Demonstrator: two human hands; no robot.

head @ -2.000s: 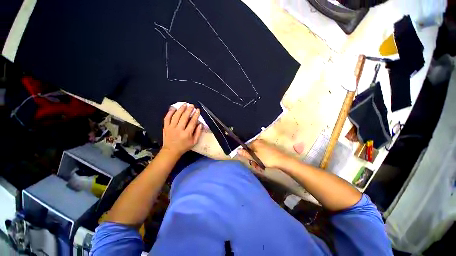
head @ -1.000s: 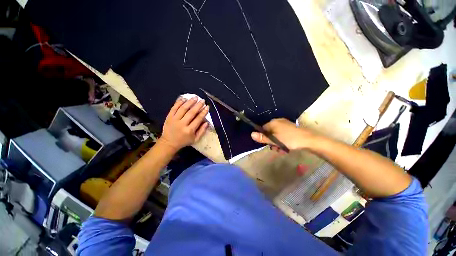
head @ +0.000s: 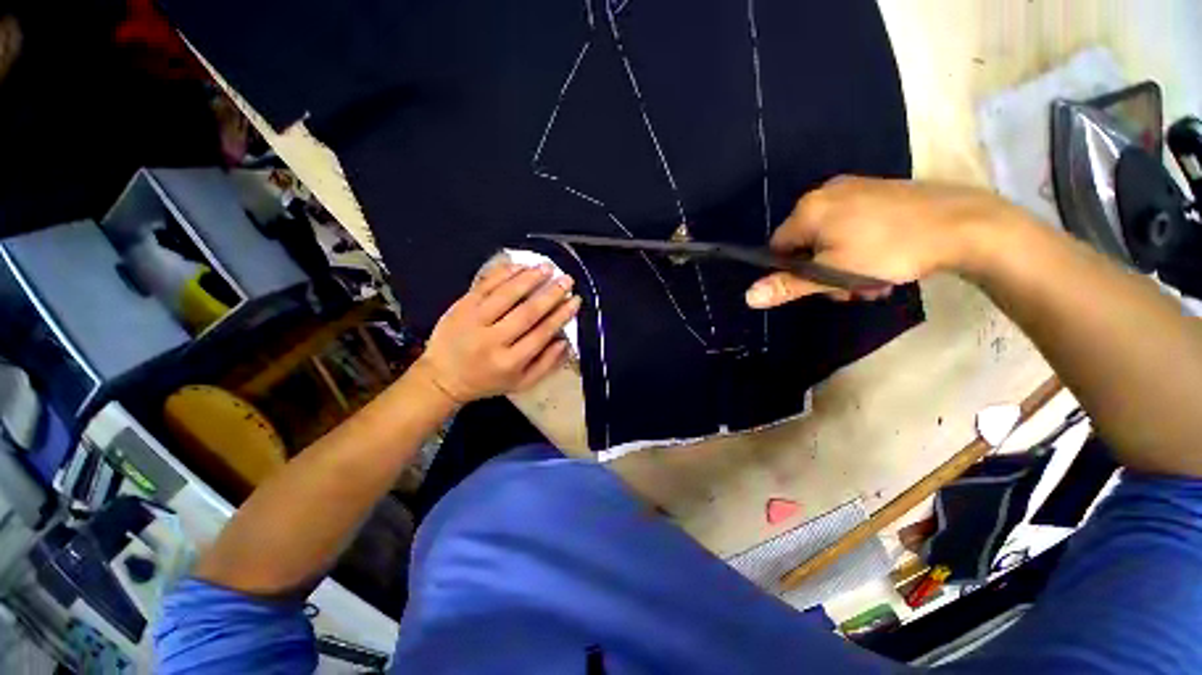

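Observation:
Dark fabric (head: 435, 119) with thin white chalk lines lies over the pale table. My right hand (head: 870, 244) holds the long dark shears (head: 699, 247), whose blades point left over the cloth, the tips near the curved edge beside my left hand. The blades look closed or nearly so. My left hand (head: 505, 330) lies flat, fingers together, on a white piece (head: 534, 260) at the cloth's curved edge. I cannot tell whether it is paper. A chalk line runs down the cloth just right of that hand.
The steam iron (head: 1120, 185) stands at the upper right. A wooden ruler (head: 910, 498), a gridded sheet (head: 830, 547), pink chalk (head: 783, 510) and dark cloth pieces (head: 982, 514) lie at lower right. A yellow stool (head: 224, 433) and grey boxes (head: 198, 237) are left, below the table.
The shears have swung from a diagonal to a nearly level position as my right hand moved up and right. My left hand stays on the white piece. The view has turned and shifted.

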